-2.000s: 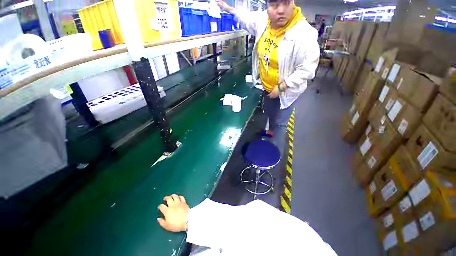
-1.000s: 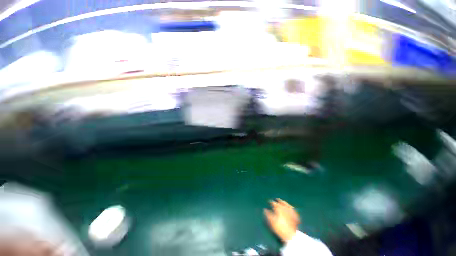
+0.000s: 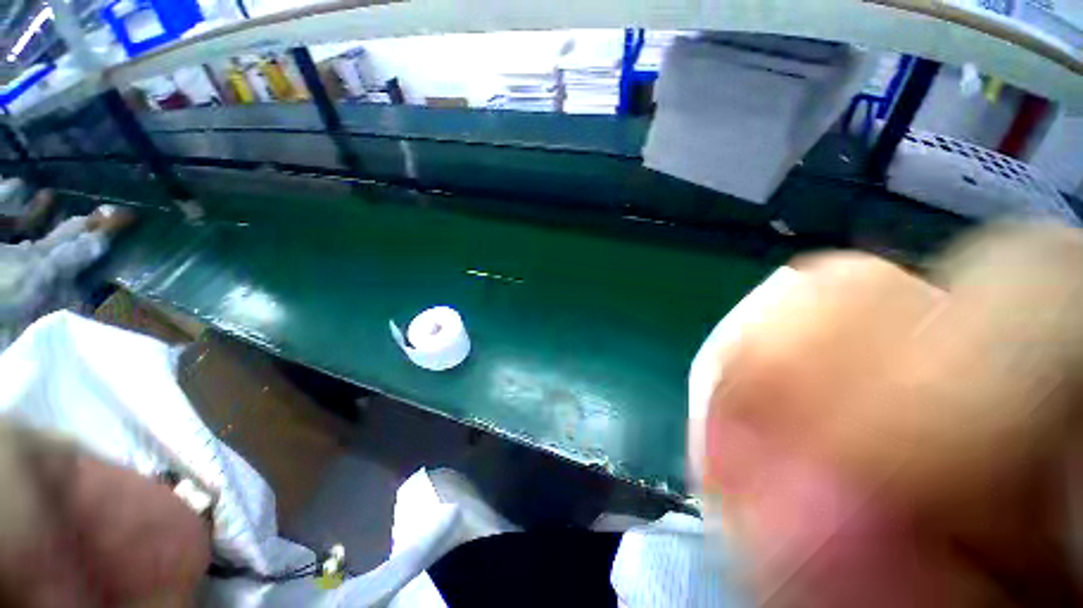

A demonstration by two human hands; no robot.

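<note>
A white roll [image 3: 442, 342] stands on the green bench surface [image 3: 321, 255], with a short loose end curling out on its left. Neither of my hands touches it. My right hand [image 3: 891, 428] is large and blurred, close to the camera at the right. A white edge shows beside it, and I cannot tell what it is or whether the hand holds it. My left hand [image 3: 95, 523] is blurred and cut off at the lower left, beside a white sleeve; its fingers cannot be made out.
Grey-white sheets [image 3: 742, 119] hang from the shelf edge [image 3: 475, 21] above the bench. Dark posts stand along the back. A white perforated basket [image 3: 974, 178] is at the right. Another person's sleeve [image 3: 54, 261] and hand reach onto the bench at the far left. A brown carton [image 3: 149, 315] is below the bench edge.
The view has swung left along the bench, and the roll now shows near the middle. My right hand has left the green surface and come up close to the camera.
</note>
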